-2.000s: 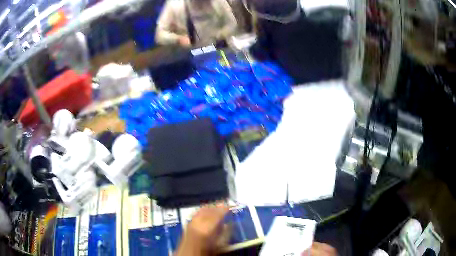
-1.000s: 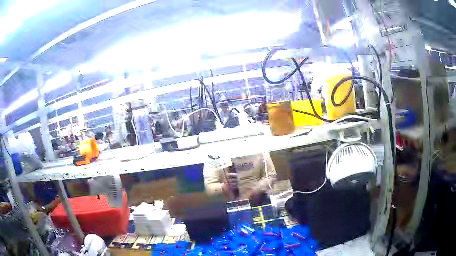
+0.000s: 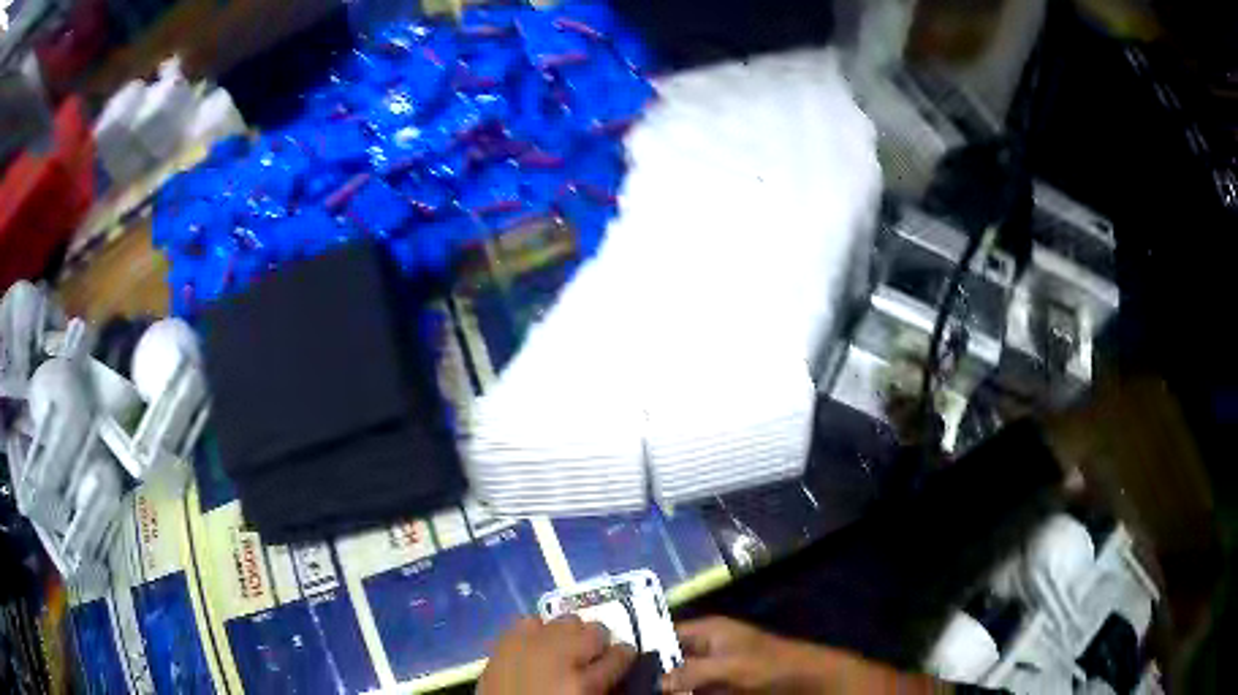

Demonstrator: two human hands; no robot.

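Note:
A white battery housing (image 3: 654,619), an open frame with a dark inside, is at the bottom centre by the bench edge. My left hand (image 3: 554,657) is on its left side, with fingers over the frame. My right hand (image 3: 744,657) holds its right side. Both hands are blurred and partly cut off by the lower edge. What lies under my left fingers is hidden.
Black foam pads (image 3: 319,387) and a tall stack of white covers (image 3: 740,272) stand beyond the hands. Blue battery packs (image 3: 407,136) are heaped behind. White cameras lie left (image 3: 82,421) and lower right (image 3: 1052,597). Screw feeders (image 3: 950,306) and a hanging black cord (image 3: 957,292) are right.
The view has dropped from the shelf back to the bench. Compared with two seconds ago, my left hand has moved from beside the white piece onto the housing, and both hands are together.

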